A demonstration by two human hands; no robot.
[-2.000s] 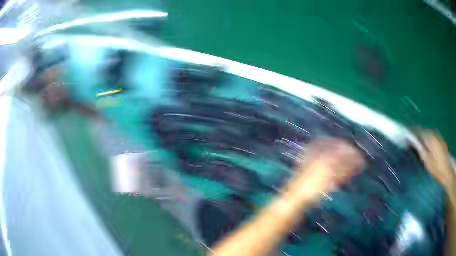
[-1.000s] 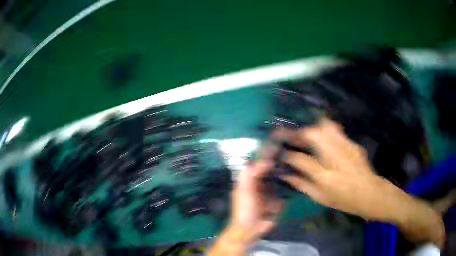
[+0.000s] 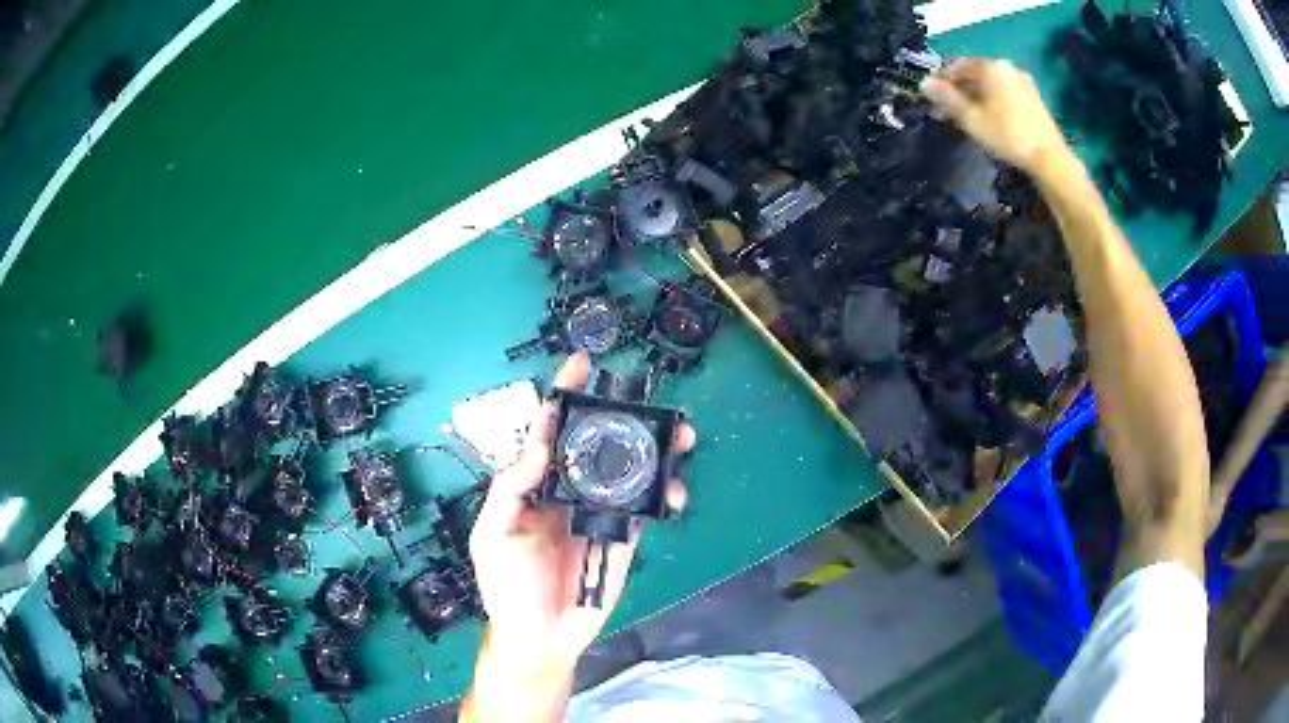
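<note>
My left hand (image 3: 520, 544) holds a black squarish module (image 3: 611, 459) at the centre, its clear ring facing up and two thin prongs pointing toward me. My right hand (image 3: 990, 106) is stretched out over the far part of the open carton (image 3: 806, 381), which is heaped with loose black parts (image 3: 891, 269). Its fingertips are at small black and silvery parts; whether they grip one is unclear. The white fan-shaped brush head (image 3: 498, 421) lies on the bench just left of the held module, partly hidden by my left hand.
Several wired modules (image 3: 346, 407) cover the bench's left side; several more (image 3: 588, 322) lie beside the carton. A dark pile (image 3: 1152, 106) lies at the far right. A white rail (image 3: 354, 276) edges the bench. A blue crate (image 3: 1039, 565) is below right, near another person's arm (image 3: 1247, 438).
The view has turned right and sharpened. My hands, close together a second ago, are now apart: the left holds the module up, the right has reached away over the carton.
</note>
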